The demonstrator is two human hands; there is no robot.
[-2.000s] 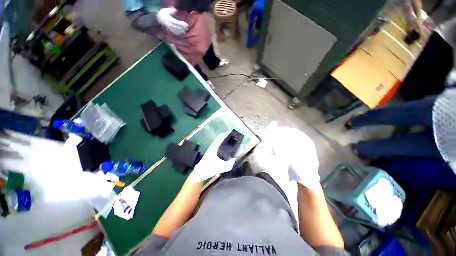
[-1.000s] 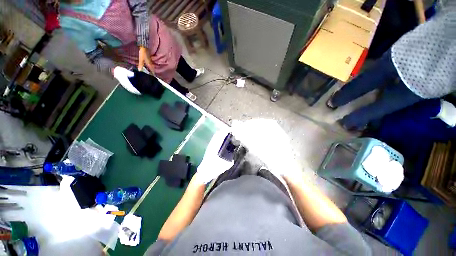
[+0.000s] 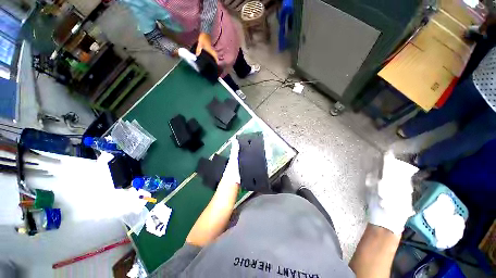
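Note:
My left hand (image 3: pixel 231 169), in a white glove, holds a matte black plate (image 3: pixel 253 162) by its left edge, above the near edge of the green table. The plate's broad face is up, with small holes near its ends. My right hand (image 3: pixel 390 203), also gloved in white, is out to the right above the stool and holds a crumpled white cloth (image 3: pixel 400 175); glove and cloth are hard to tell apart. Stacked black parts lie on the green top (image 3: pixel 163 98): one clump (image 3: pixel 186 133) in the middle, one (image 3: pixel 223 113) farther back, one (image 3: pixel 212 171) partly behind my left hand.
Water bottles (image 3: pixel 155 183), a clear plastic bag (image 3: pixel 132 139), a black pouch (image 3: pixel 123 170) and a paper slip (image 3: pixel 159 219) lie at the table's left. A person (image 3: pixel 204 24) handles black parts at the far corner. The pale stool (image 3: pixel 417 223) holds white cloths. A cabinet (image 3: pixel 337 46) stands beyond.
My right hand has moved away from the plate, out to the right over the stool. The plate now shows its broad face. The view has shifted; the other person still handles black parts.

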